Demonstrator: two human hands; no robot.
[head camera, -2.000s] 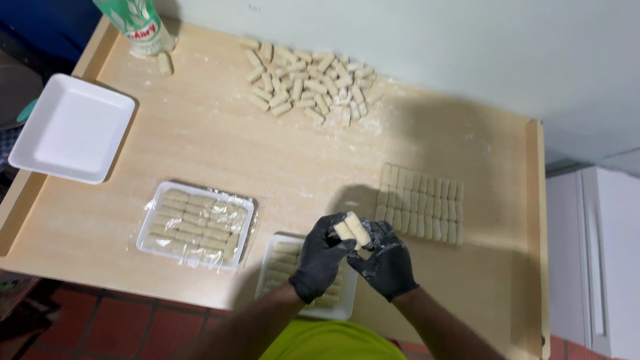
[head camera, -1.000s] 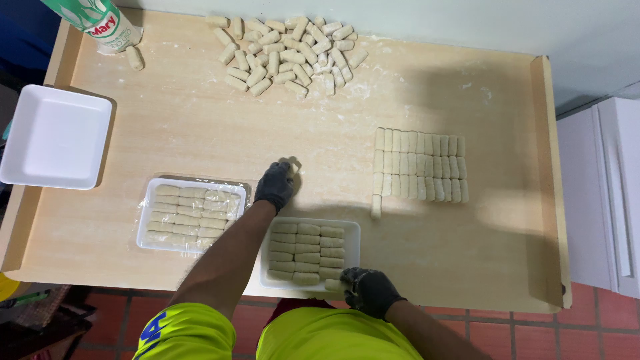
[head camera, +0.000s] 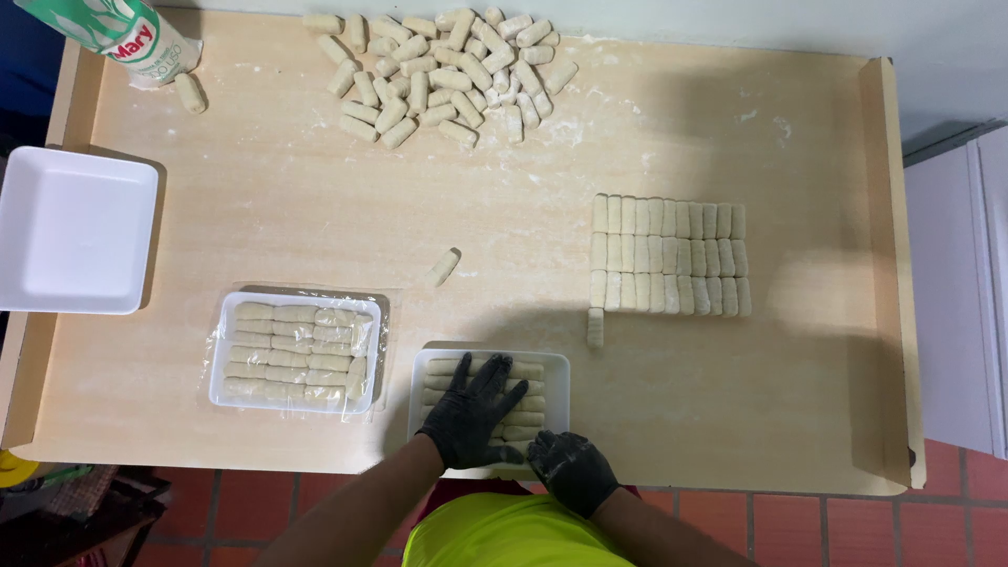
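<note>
Both hands wear black gloves. My left hand (head camera: 475, 411) lies spread, palm down, over rows of pale dough sticks (head camera: 525, 403) in a white foam tray (head camera: 558, 386) at the near edge of the table. At the tray's lower right corner is my right hand (head camera: 572, 470), its fingers curled; whether it grips a dough stick there is hidden. One loose dough stick (head camera: 444, 267) lies beyond the tray. Three joined rows of dough sticks (head camera: 669, 256) rest to the right, with a single stick (head camera: 595, 327) below their left end.
A plastic-wrapped tray of dough sticks (head camera: 295, 352) lies left of my hands. An empty white tray (head camera: 75, 230) overlaps the table's left rim. Heaped dough sticks (head camera: 441, 75) and a green-and-white flour bag (head camera: 134, 39) sit at the far side. A raised wooden rim (head camera: 891, 276) bounds the right side.
My left hand has come back from the loose dough stick, which stays on the table, onto the tray. Two seconds ago both hands held dough sticks above the tray.
</note>
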